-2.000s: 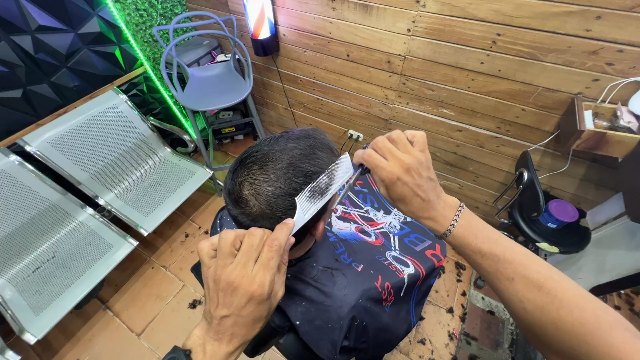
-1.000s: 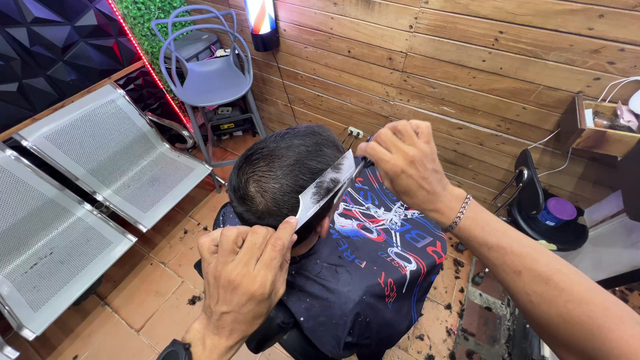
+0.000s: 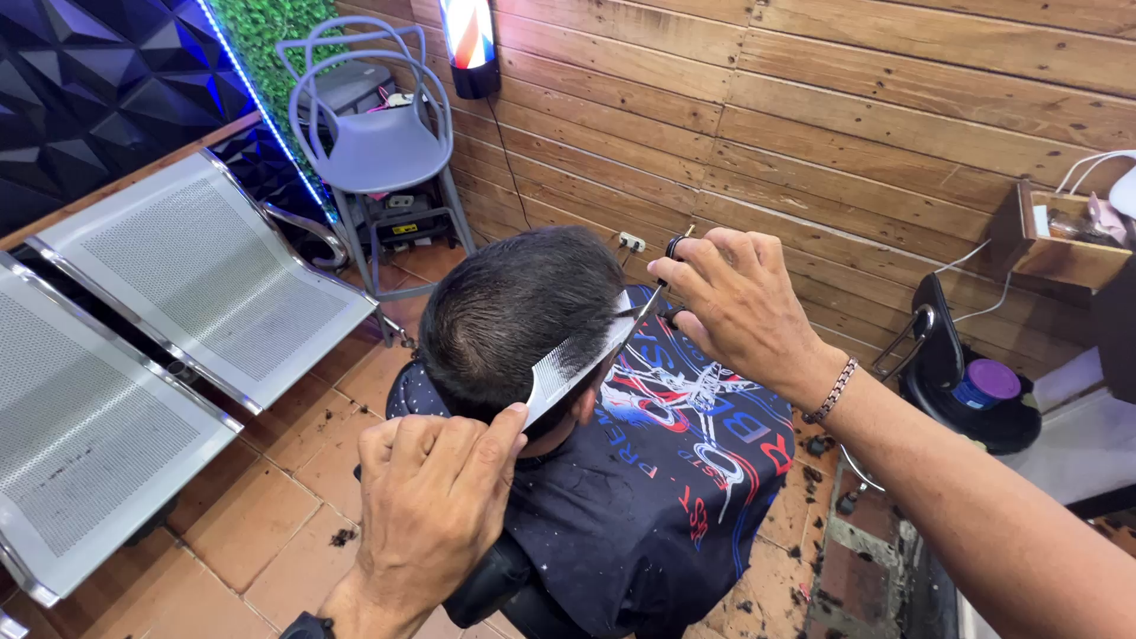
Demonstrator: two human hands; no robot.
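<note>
A seated person's head (image 3: 519,311) with short dark hair is in the middle, seen from above and behind. My left hand (image 3: 435,497) grips the handle of a white barber comb (image 3: 555,373), which lies against the hair on the right side of the head above the ear. In my right hand (image 3: 741,306) are hair-cutting scissors (image 3: 646,318), a finger through one black-ringed loop. Their blades run along the comb's outer edge; whether they are parted is hard to tell. A dark printed barber cape (image 3: 657,497) covers the person's shoulders and body.
Perforated metal bench seats (image 3: 213,275) stand at left, a grey high chair (image 3: 382,146) behind them. A barber pole lamp (image 3: 470,44) hangs on the plank wall. At right are a small wooden drawer (image 3: 1069,240) and a black stool seat (image 3: 1012,430) holding a purple-lidded tub (image 3: 987,382). Hair clippings dot the tiled floor.
Much of the dark cut hair seen on the comb earlier is gone, and its teeth show more plainly. The light strip by the wall has turned from green to red to bluish white.
</note>
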